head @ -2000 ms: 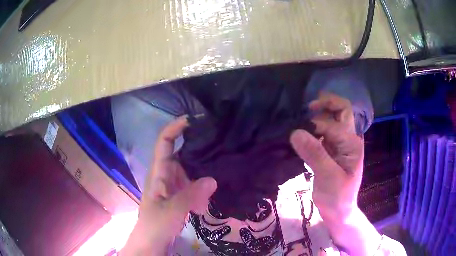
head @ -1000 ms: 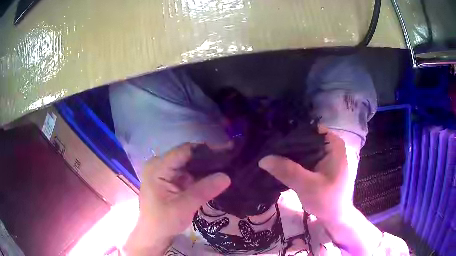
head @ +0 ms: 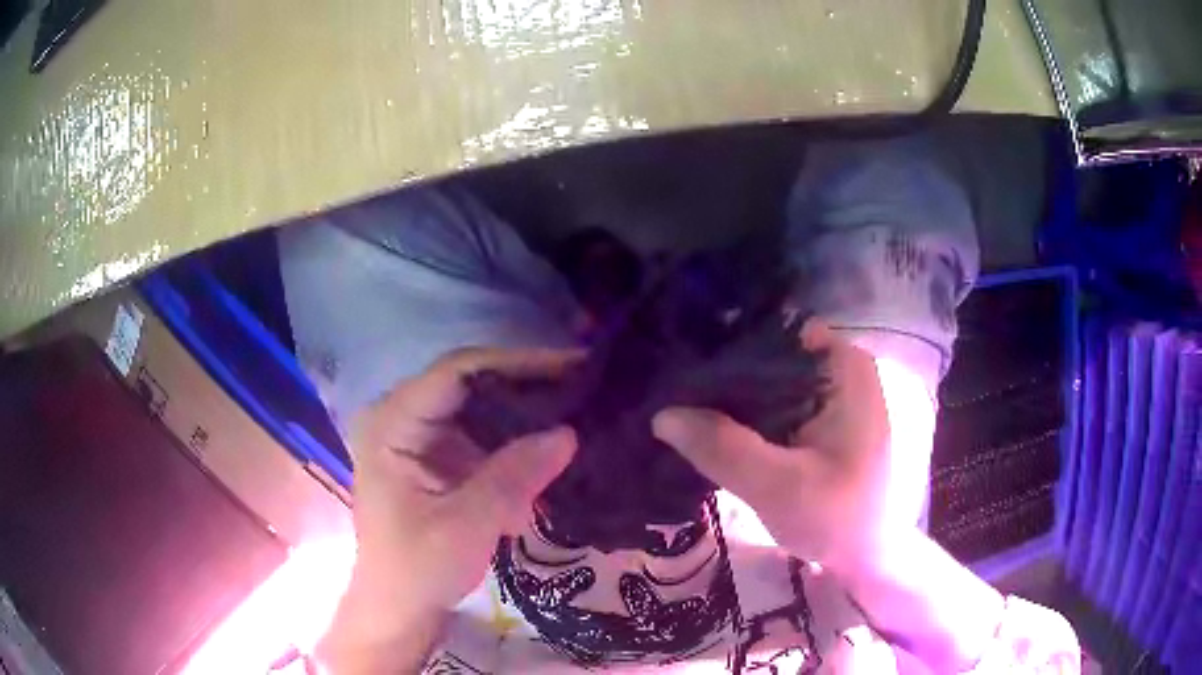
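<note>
A dark, creased fabric-like piece point(head: 633, 409) with a ragged edge is held over the lap, below the table's edge. My left hand point(head: 481, 455) grips its left side, thumb on top and fingers underneath. My right hand point(head: 791, 442) grips its right side the same way, with the thumb on top near the middle. The undersides of the piece and most fingertips are hidden. Dark clumps beyond the piece blend into the shadow, so its far edge is hard to tell.
The glossy yellowish table point(head: 316, 119) spans the top, with a black cable point(head: 969, 66) on it and a metallic edge at right. A cardboard box point(head: 198, 422) and blue crate rim point(head: 251, 382) lie left. A dark crate point(head: 1002, 422) and ribbed blue-violet plastic point(head: 1134, 462) are right.
The piece was spread wide between raised hands. Both hands have come closer together and their thumbs now press on it, with the piece lower and more bunched, uncovering the trouser legs.
</note>
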